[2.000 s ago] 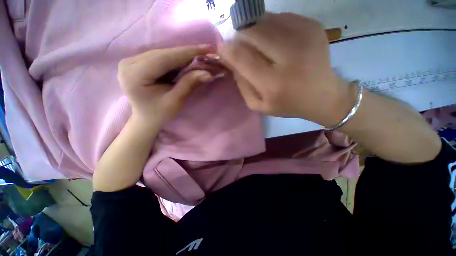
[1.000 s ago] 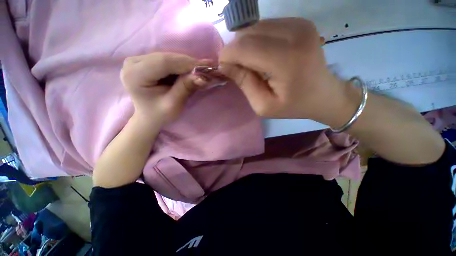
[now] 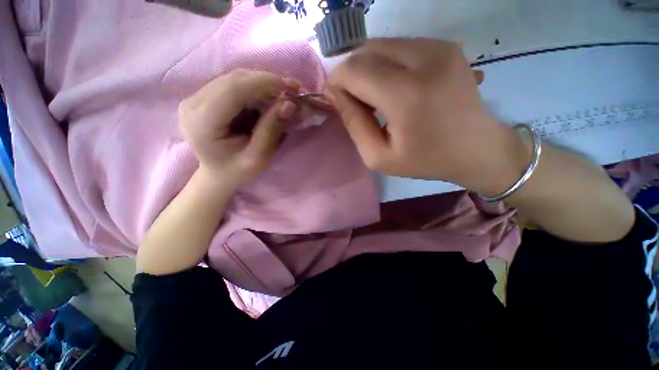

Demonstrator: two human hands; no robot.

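Note:
A dusty pink garment [image 3: 123,123] lies in large folds over the left and middle of the machine table and hangs over the lap. My left hand [image 3: 235,123] pinches a small gathered edge of the pink cloth between thumb and fingers. My right hand [image 3: 412,108] is just right of it, its thumb and forefinger pinched at the same edge. A thin, shiny line shows between the two hands; I cannot tell whether it is metal or thread. The right fingertips are partly hidden behind the hand.
A ridged grey knob [image 3: 341,32] hangs just above my right hand, beside the bright lamp light. A small orange-brown piece [image 3: 478,76] shows right of my right hand. A printed ruler [image 3: 578,119] runs along the white table [image 3: 578,69]. Cluttered items lie at lower left.
The knob appears slightly lower and further left. Both hands stay close together at the pink edge, with the right hand a little lower in view. The fingertips have shifted slightly.

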